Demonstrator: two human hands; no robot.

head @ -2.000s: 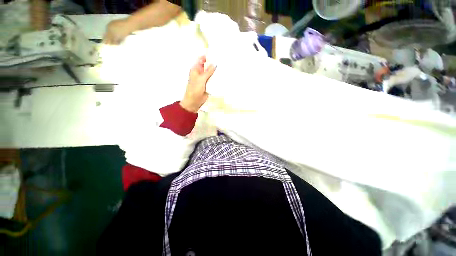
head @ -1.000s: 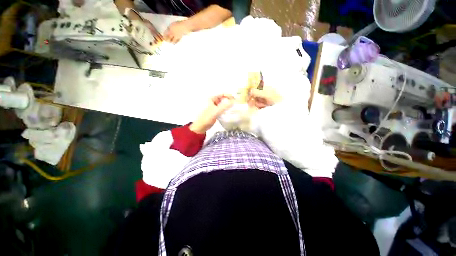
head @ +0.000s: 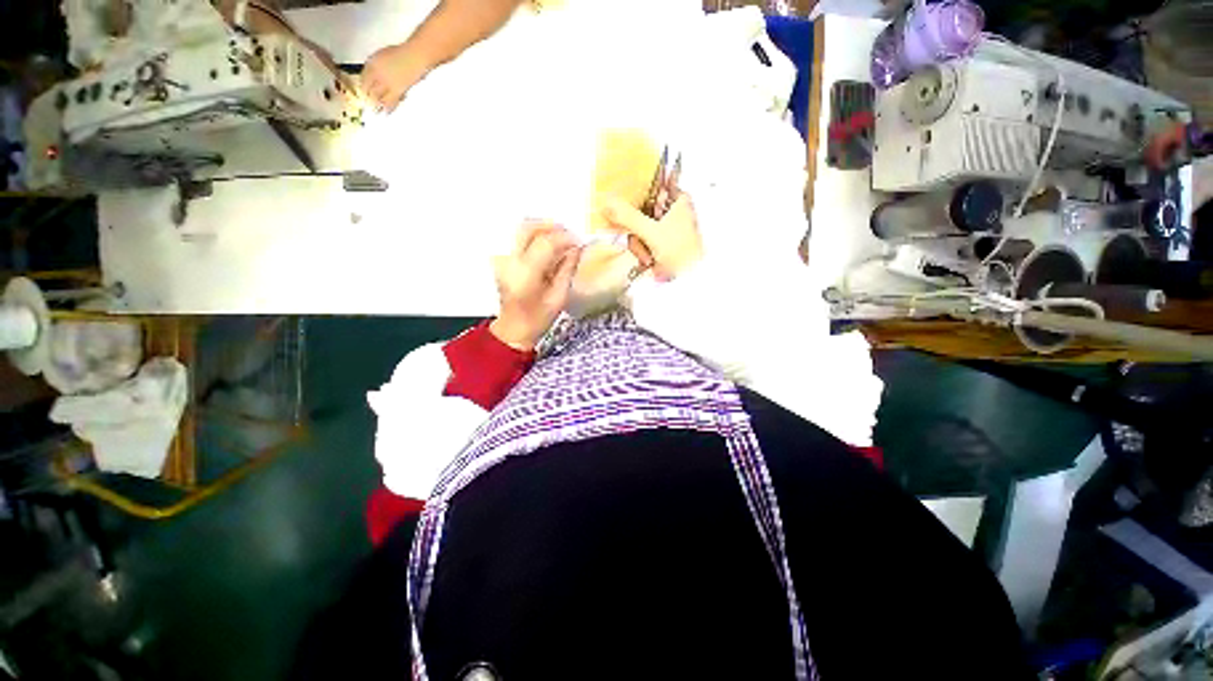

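Note:
A white garment (head: 506, 146), mostly overexposed, lies spread and bunched in front of me, with a yellowish patch behind my hands. My left hand (head: 536, 277) is at its near part, fingertips pinched on a small edge of the white cloth. My right hand (head: 665, 237) is just right of it and pinches the same bit of cloth. Dark thread snips (head: 663, 180) lie in my right hand, tips pointing away from me. A thread is too small to see.
A sewing machine (head: 186, 93) stands at the left, with another person's hand (head: 389, 76) near it on the cloth. Another machine (head: 958, 127) is at the right, with a purple item (head: 927, 40) on it. Thread cones (head: 24, 319) and a yellow frame (head: 173, 506) are at the left.
The view has swung left, then settled. The large cloth is drawn in from the right. My right hand has come into view beside my left, and its snips now show clearly.

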